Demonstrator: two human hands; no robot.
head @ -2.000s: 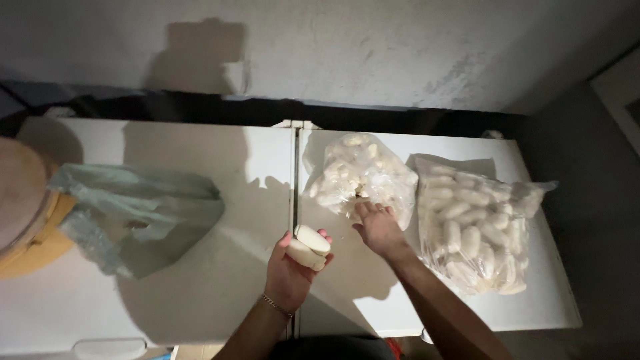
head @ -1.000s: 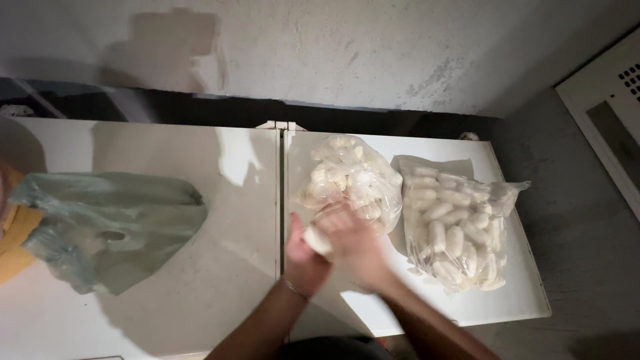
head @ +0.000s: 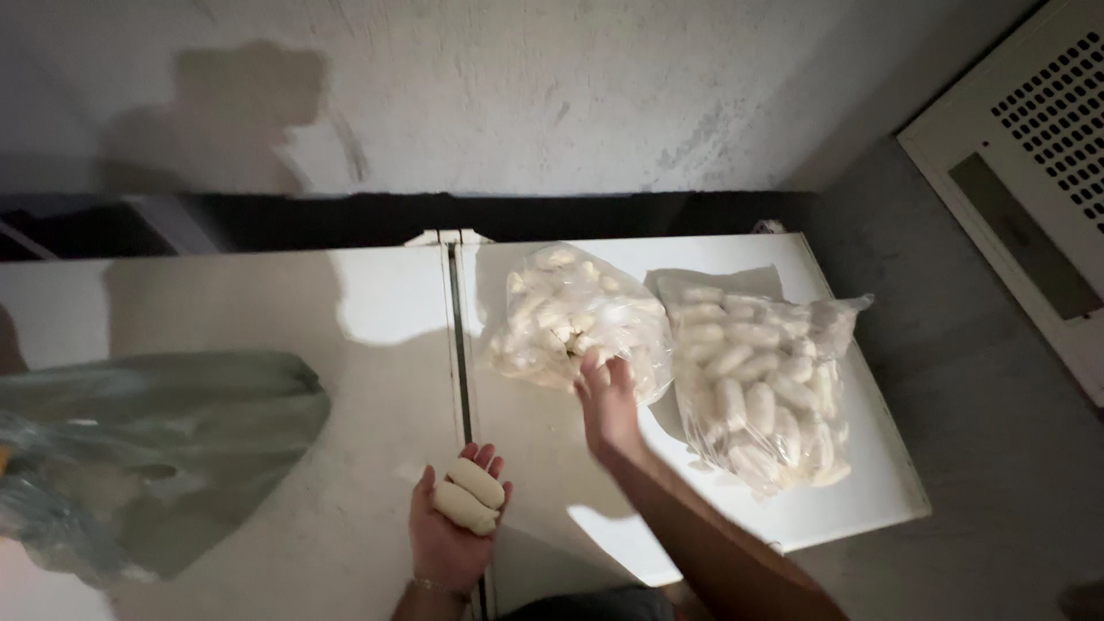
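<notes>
Palm up near the seam between two white lids, my left hand holds two pale, elongated dough-like pieces side by side. My right hand reaches to the near side of a clear plastic bag of similar pale pieces, its fingertips at a torn-looking opening; whether they grip a piece cannot be told. Right of that bag lies a larger clear plastic bag, packed with smooth, pale, oblong pieces.
A greenish plastic bag lies on the left white lid. The right lid carries both clear bags. Behind the lids are a dark gap and a grey wall. A perforated pale panel stands at upper right.
My hands came together a second ago and are apart now. The right one is back at the smaller clear bag; the left lies open-palmed lower down with two pieces. The view has shifted somewhat.
</notes>
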